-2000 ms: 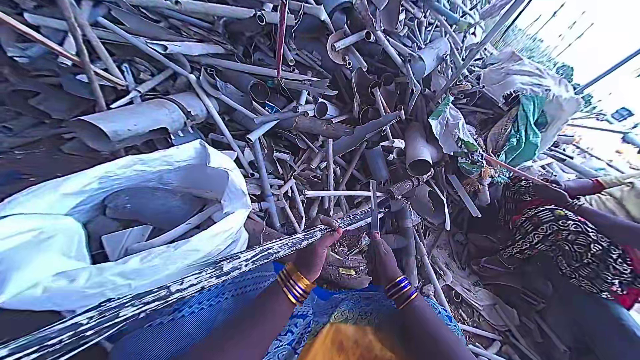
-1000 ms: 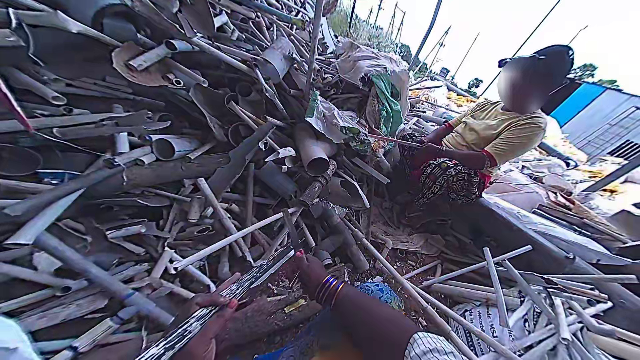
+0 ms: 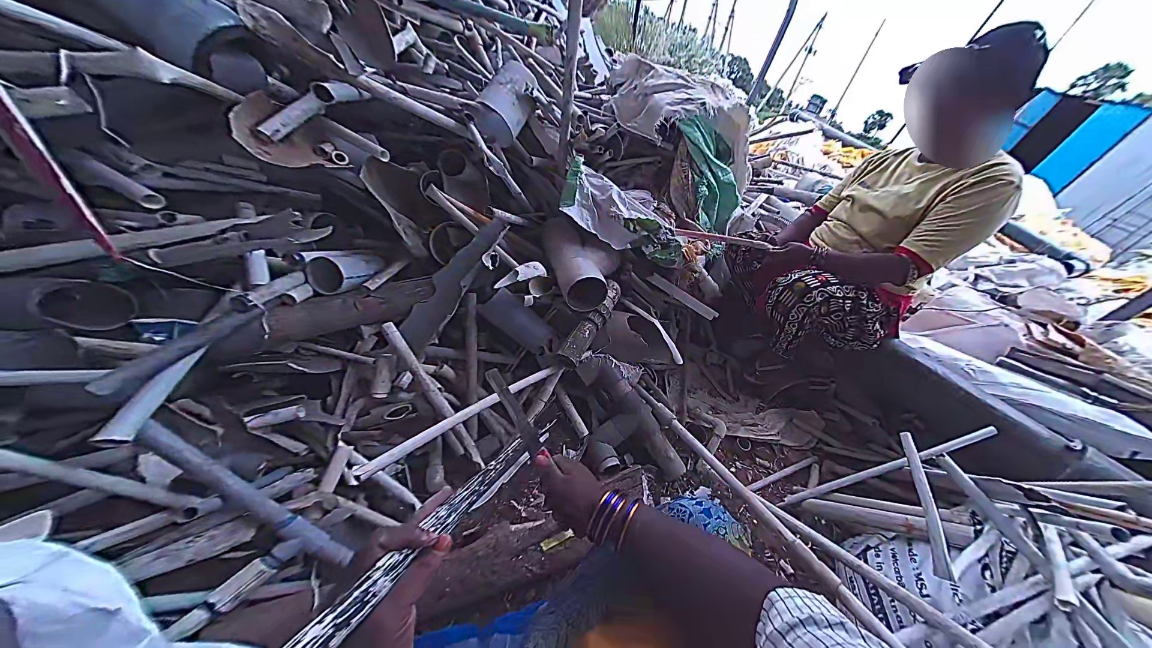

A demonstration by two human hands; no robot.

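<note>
My left hand [image 3: 391,571] is closed around a long strip streaked black and white [image 3: 418,531], which runs from the bottom edge up toward the pile's middle. My right hand [image 3: 571,493] grips a flat dark blade-like tool [image 3: 515,409], its end pointing up and left beside the strip's upper end. Bangles circle the right wrist. Just beyond both hands lies a thin white pipe [image 3: 450,423] across other scrap. Whether the tool touches the strip cannot be told.
A large heap of scrap plastic pipes [image 3: 333,270] rises in front and to the left. A person [image 3: 900,225] sits at the right, holding a thin rod. Long poles [image 3: 756,504] and a printed sack [image 3: 900,558] lie lower right; a white sack [image 3: 72,594] is lower left.
The view has swung to the right since two seconds ago, bringing the seated person fully in. Both hands still hold the strip and the tool.
</note>
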